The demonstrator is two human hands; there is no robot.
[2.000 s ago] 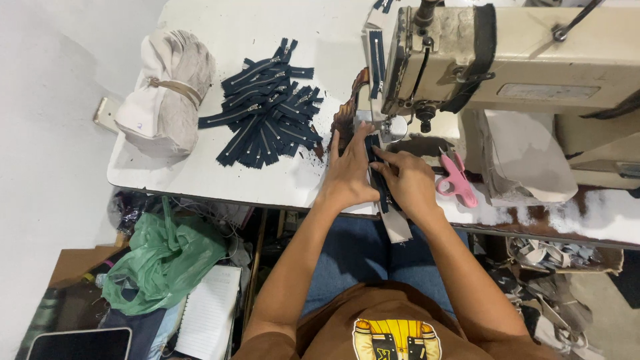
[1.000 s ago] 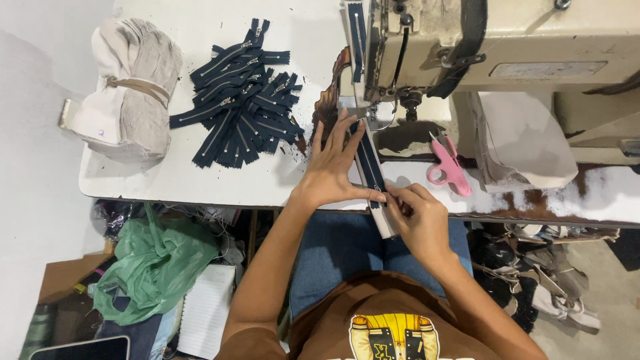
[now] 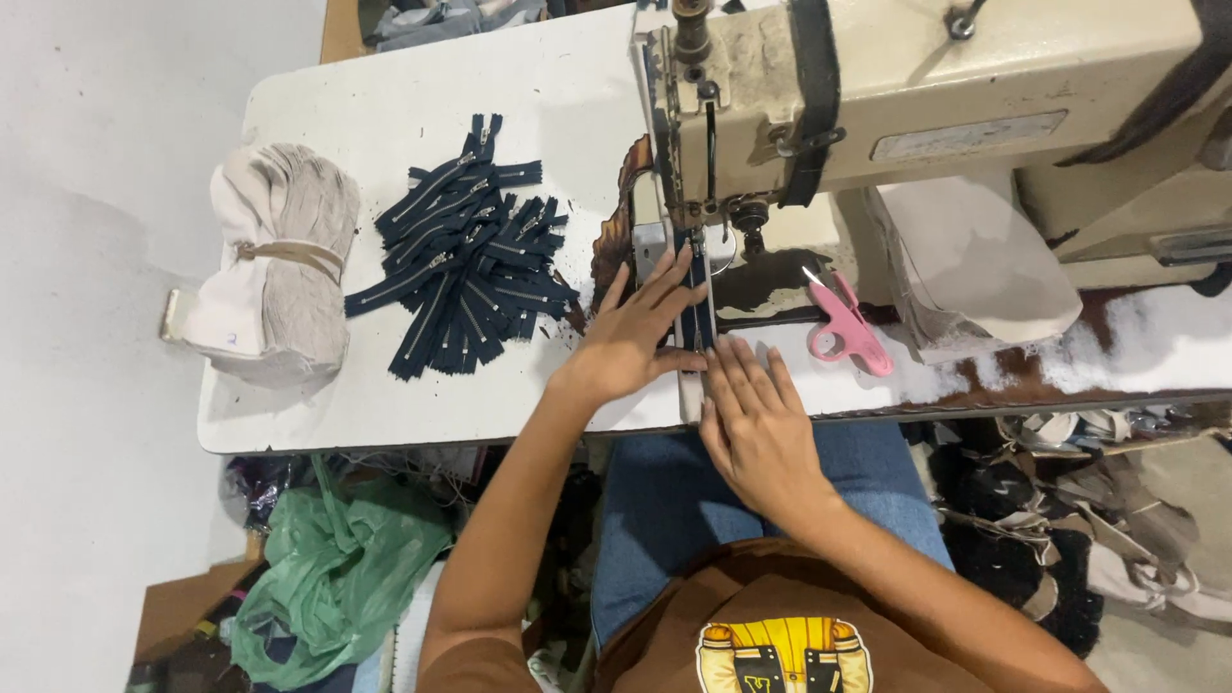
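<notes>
A dark navy zipper point(image 3: 699, 322) lies lengthwise on a light fabric strip point(image 3: 690, 397), its far end under the needle area of a cream sewing machine point(image 3: 914, 106). My left hand point(image 3: 635, 337) is spread flat, its fingertips on the zipper and strip just before the presser foot. The fingers of my right hand point(image 3: 760, 423) are extended and rest on the right edge of the strip, near the table's front edge. To the left lies a pile of navy zippers point(image 3: 472, 260). Pink thread snips point(image 3: 849, 332) lie right of my hands.
A tied bundle of light fabric pieces point(image 3: 279, 265) stands at the table's left. Stacked light fabric point(image 3: 982, 269) lies under the machine arm. A green plastic bag point(image 3: 337, 568) is below the table at left, and fabric scraps point(image 3: 1059, 529) are below at right.
Since the frame one second ago, the zipper and strip have moved farther toward the machine. My right hand has gone from gripping the strip's near end to lying flatter on it.
</notes>
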